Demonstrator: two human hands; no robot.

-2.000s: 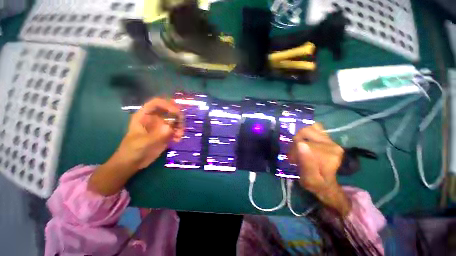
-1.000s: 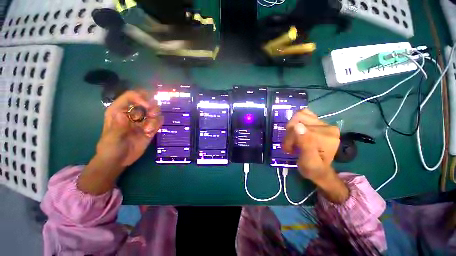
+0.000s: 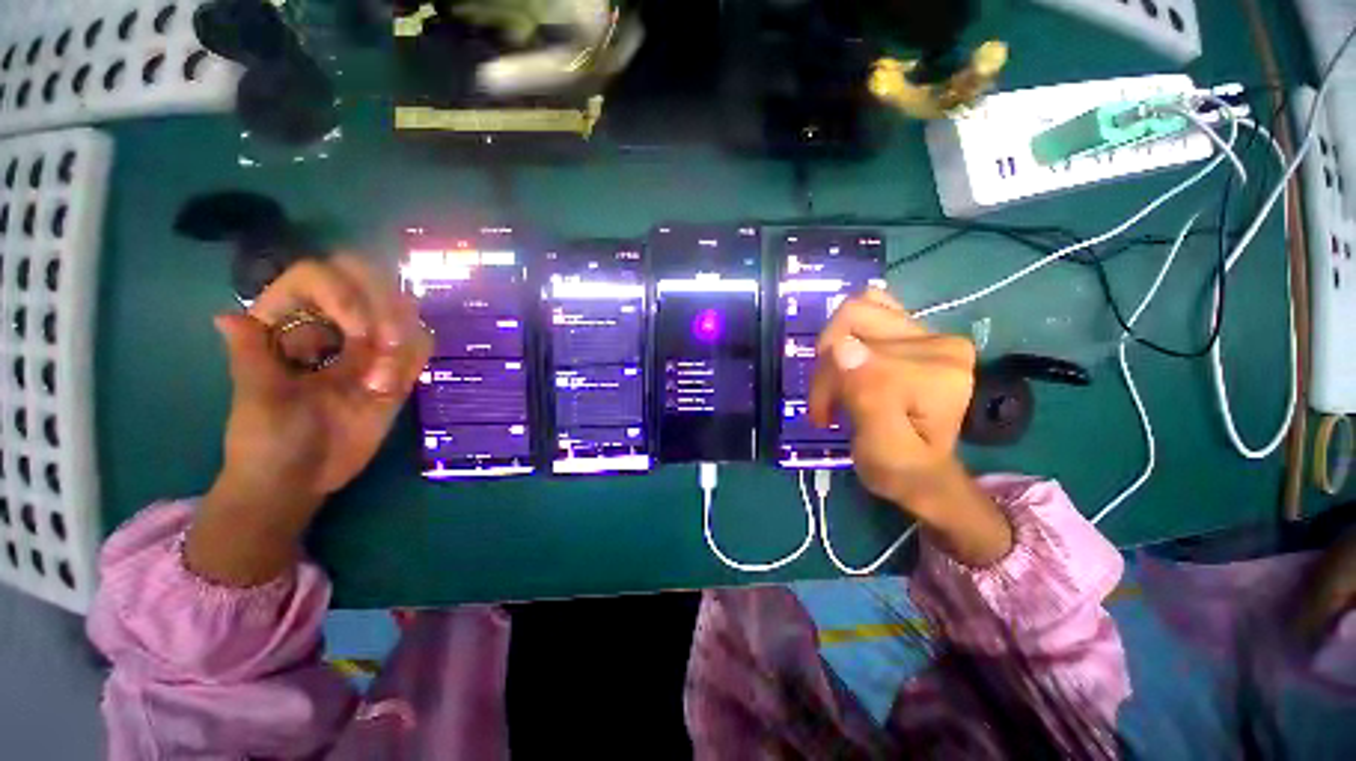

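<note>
My left hand (image 3: 320,372) is raised left of the phones and pinches a small dark metallic ring (image 3: 307,341) in its fingertips. Four phones stand side by side with dark purple screens: the leftmost (image 3: 475,357), the second (image 3: 599,357), the third (image 3: 706,350) with a bright purple spot, and the rightmost (image 3: 803,357). My right hand (image 3: 900,394) is curled over the right side of the rightmost phone; whether its fingers hold anything cannot be told.
Round black cases lie left (image 3: 260,268) and right (image 3: 999,405) of the phones. White cables (image 3: 714,528) loop below them. A white power strip (image 3: 1078,146) is at back right. Perforated white trays (image 3: 45,357) line the left. Another person's blurred hand (image 3: 558,52) shows at the back.
The phones and bench have shifted left and slightly up in view. My left hand has turned and moved left, holding the ring up. My right hand stays by the rightmost phone.
</note>
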